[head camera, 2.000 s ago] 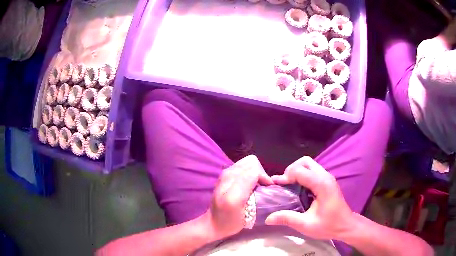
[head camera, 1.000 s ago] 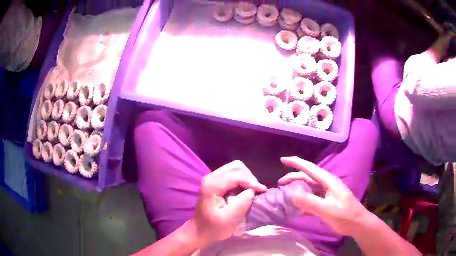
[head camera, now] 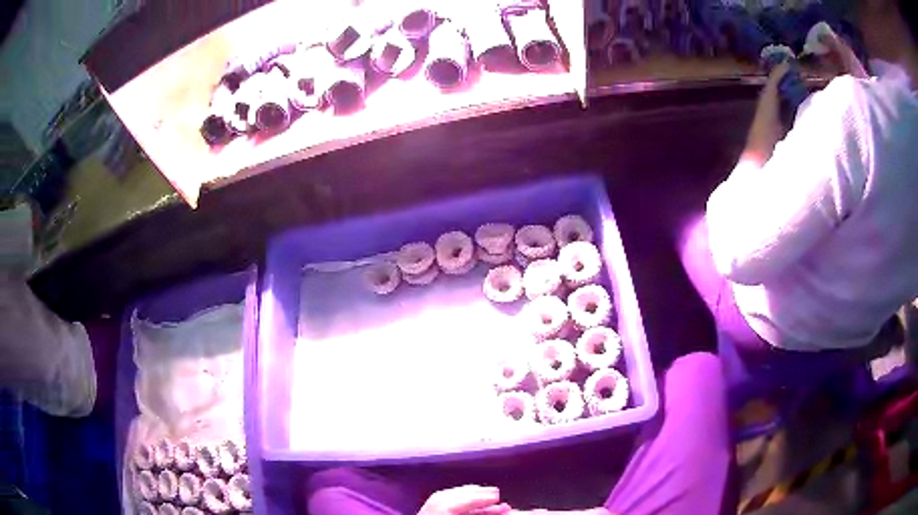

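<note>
My left hand (head camera: 465, 500) shows only in part at the bottom edge, with its fingers bent. My right hand (head camera: 556, 511) is a thin strip beside it, mostly cut off. Whatever they hold is out of the picture. In front of my knees stands a large purple-blue tray (head camera: 443, 447) with a glaring white liner (head camera: 403, 367). Pale toothed rings (head camera: 561, 400) stand in it along the right side and the far side, their openings facing up.
A side tray (head camera: 252, 352) at left holds packed notched pieces (head camera: 213, 493). Beyond a dark bench edge, a lit box (head camera: 191, 191) holds grey tubular parts (head camera: 446, 60). A person in a white top (head camera: 825, 211) sits at right, hands at the bench. Another person's sleeve (head camera: 50, 362) is at far left.
The view has tilted up, so the lit box now shows and my hands have dropped to the bottom edge. The purple-grey sleeve seen between my hands earlier is out of view.
</note>
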